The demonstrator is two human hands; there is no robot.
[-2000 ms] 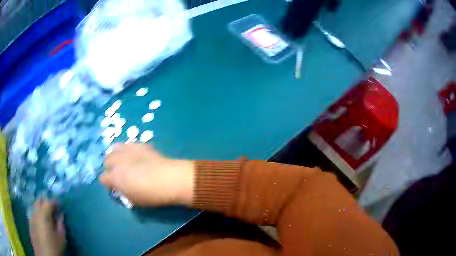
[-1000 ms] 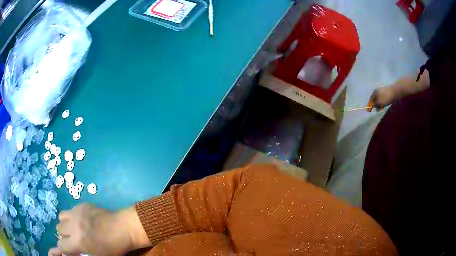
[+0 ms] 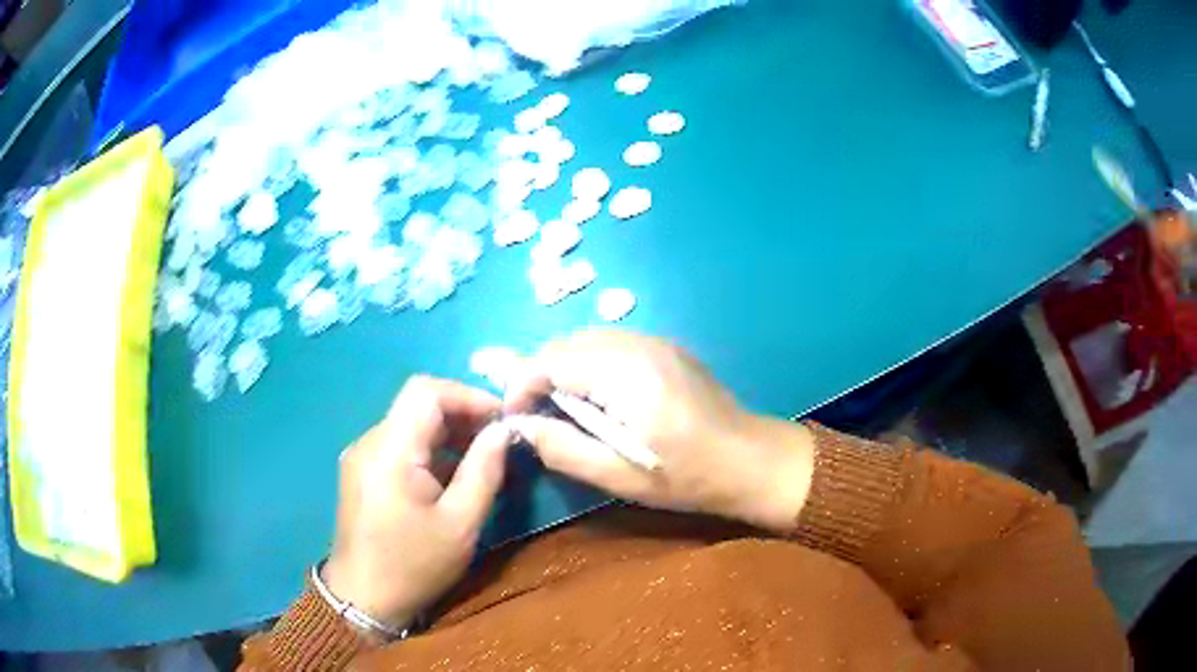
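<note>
My left hand [image 3: 414, 492] and my right hand [image 3: 656, 420] meet at the near edge of the green top. A small part, mostly hidden by the fingers, is pinched between the fingertips of both hands. My right hand also holds a slim white pen-shaped tool [image 3: 607, 431] against the palm. A white piece [image 3: 495, 362] shows just beyond the fingertips. Loose white insert plates [image 3: 589, 183] lie beyond my right hand. A large heap of clear plastic housings [image 3: 381, 197] lies to their left.
A yellow tray [image 3: 142, 381] of whitish parts stands at the left. A blue bin [image 3: 197, 53] and a clear bag [image 3: 591, 26] are at the back. A clear labelled box [image 3: 973, 40] and thin tool [image 3: 1040, 110] lie at the upper right. A red stool [image 3: 1116, 328] is beside the bench.
The view has swung back left, bringing in the yellow tray and my whole left hand. Both hands are now together at the fingertips, and the pen-shaped tool now shows in my right hand.
</note>
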